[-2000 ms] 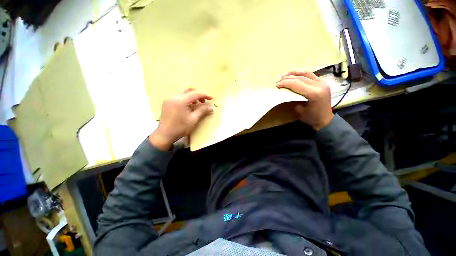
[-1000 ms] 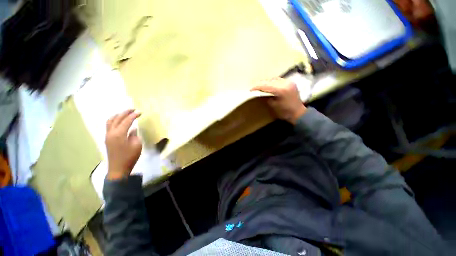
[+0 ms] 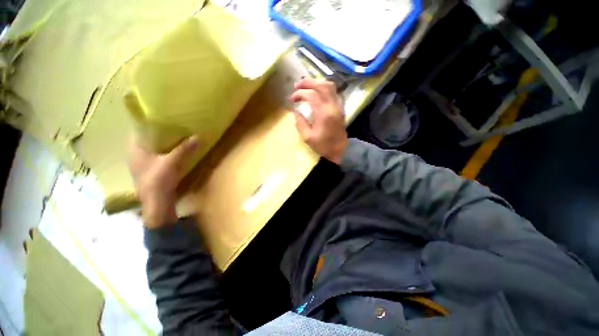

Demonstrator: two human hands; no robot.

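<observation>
A yellow-olive leather panel [image 3: 187,72] is lifted and folded over on itself above the tan work board [image 3: 269,177]. My left hand [image 3: 157,170] is blurred and grips the near edge of the panel, with the thumb on top and the other fingers largely hidden. My right hand [image 3: 322,121] is over the board's right end, its fingers curled around a small pale rounded object [image 3: 305,110]; most of that object is hidden and no tip shows. The right hand is apart from the panel.
A shallow blue-rimmed tray [image 3: 371,67] with grey specks lies beyond my right hand, a thin metal shaft [image 3: 316,62] beside it. More olive panels [image 3: 59,65] lie far left, and a loose panel [image 3: 59,289] lower left. A round bin [image 3: 393,119] and metal frame [image 3: 542,62] stand right.
The view has turned. The panel has gone from lying over the board to folded up and away, baring the board. My left hand has taken hold of it; my right hand has let it go.
</observation>
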